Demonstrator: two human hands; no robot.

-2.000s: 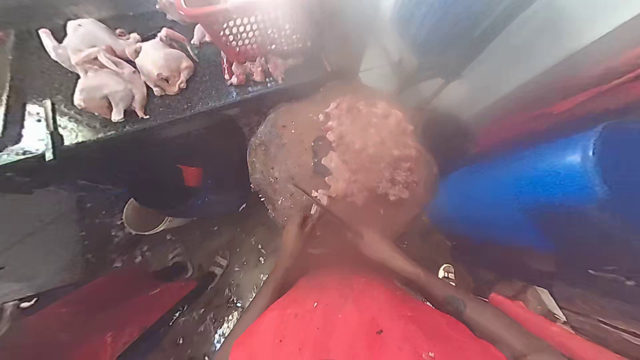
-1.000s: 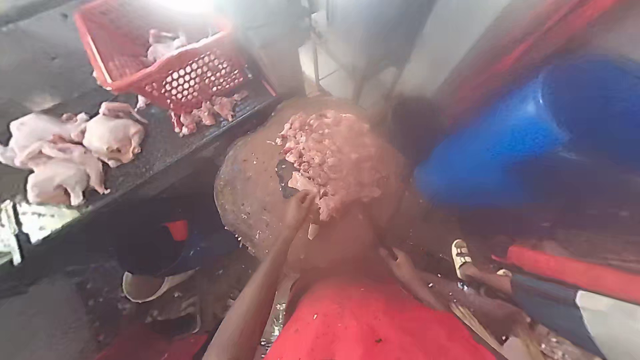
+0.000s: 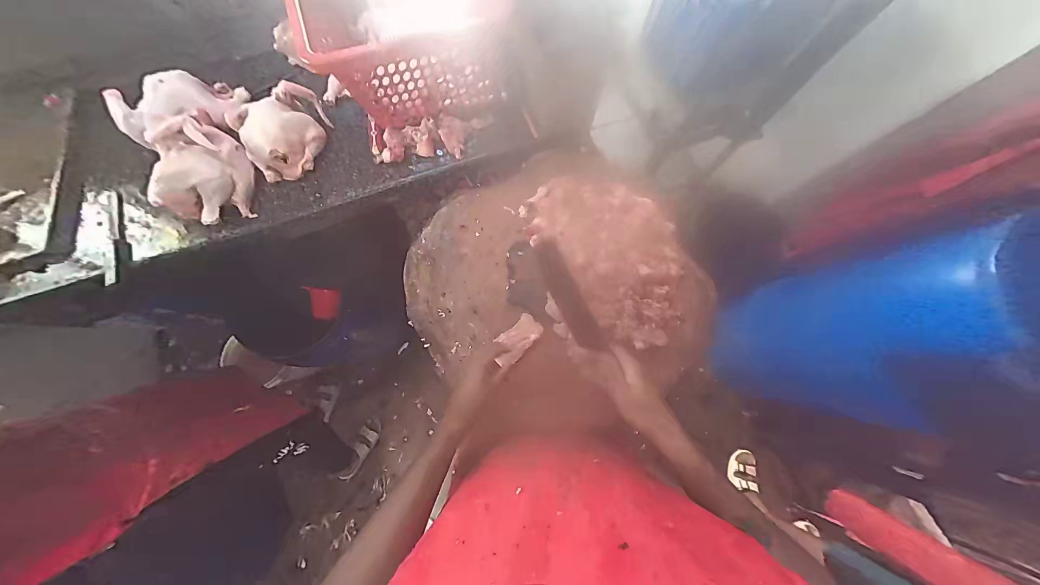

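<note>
My left hand (image 3: 481,366) grips a piece of raw chicken (image 3: 518,340) at the near side of a round wooden chopping block (image 3: 463,260). In my right hand (image 3: 613,370) is a cleaver (image 3: 569,294), its dark blade pointing away from me across the block. A heap of cut raw chicken pieces (image 3: 621,252) covers the right and far part of the block, just beyond the blade. A dark patch (image 3: 526,276) lies on the wood left of the blade. Haze blurs the view, so my right fingers show poorly.
Whole plucked chickens (image 3: 203,179) lie on a dark counter (image 3: 349,162) at the upper left. A red perforated plastic basket (image 3: 414,77) stands there with meat scraps (image 3: 422,138) beside it. A blue barrel (image 3: 877,317) is at the right. Another person's sandalled foot (image 3: 743,471) is at the lower right.
One second ago my left hand was at the heap's edge; now it is nearer me with a piece. My right hand has moved up onto the block, with the cleaver now plainly visible.
</note>
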